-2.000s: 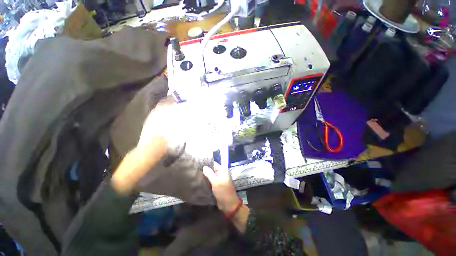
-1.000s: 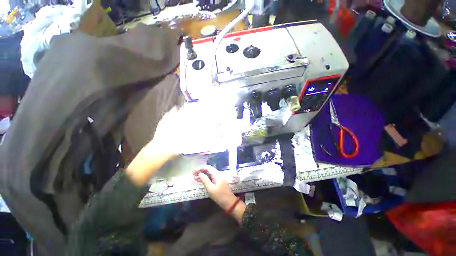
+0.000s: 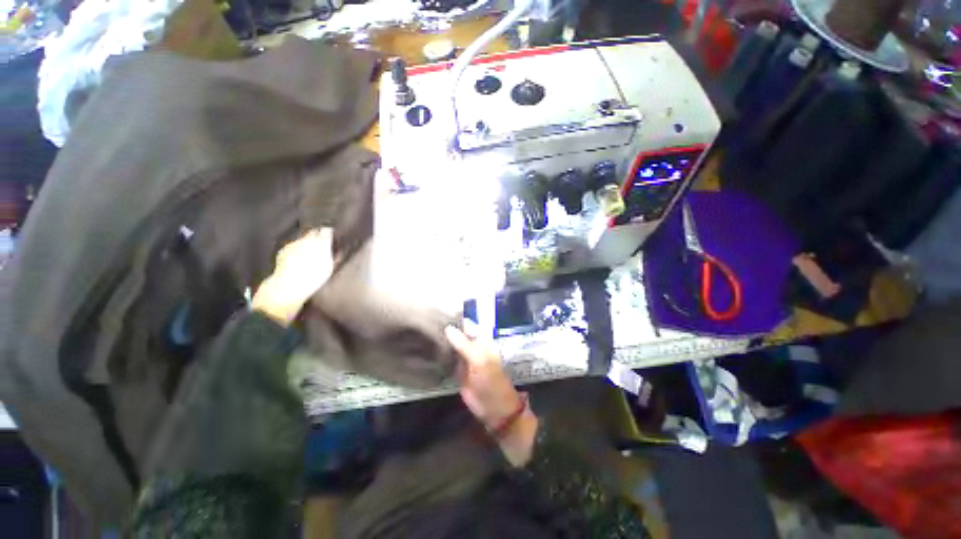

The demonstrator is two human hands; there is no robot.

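Note:
A grey-brown garment piece [image 3: 395, 335] lies on the machine table, its upper part washed out by the white light at the needle area. My left hand [image 3: 300, 274] is at the left of this cloth, its fingers closed on a fold. My right hand [image 3: 479, 371] is at the table's front edge, thumb and fingertips pinching the cloth's right edge. The white overlock machine [image 3: 548, 116] stands behind, with dark tension knobs [image 3: 535, 198] on its front. Glare hides the presser foot and needle.
A large grey-brown garment heap [image 3: 116, 158] covers the left side. Red-handled scissors [image 3: 721, 286] lie on a purple cloth [image 3: 666, 242] at the right. A blue bin [image 3: 785, 421] with white scraps is below the table, beside a red cloth [image 3: 896, 474].
My left hand has moved left, out of the glare, onto the cloth. The grey-brown piece again covers the table front, and my right hand has moved right and taken hold of its edge.

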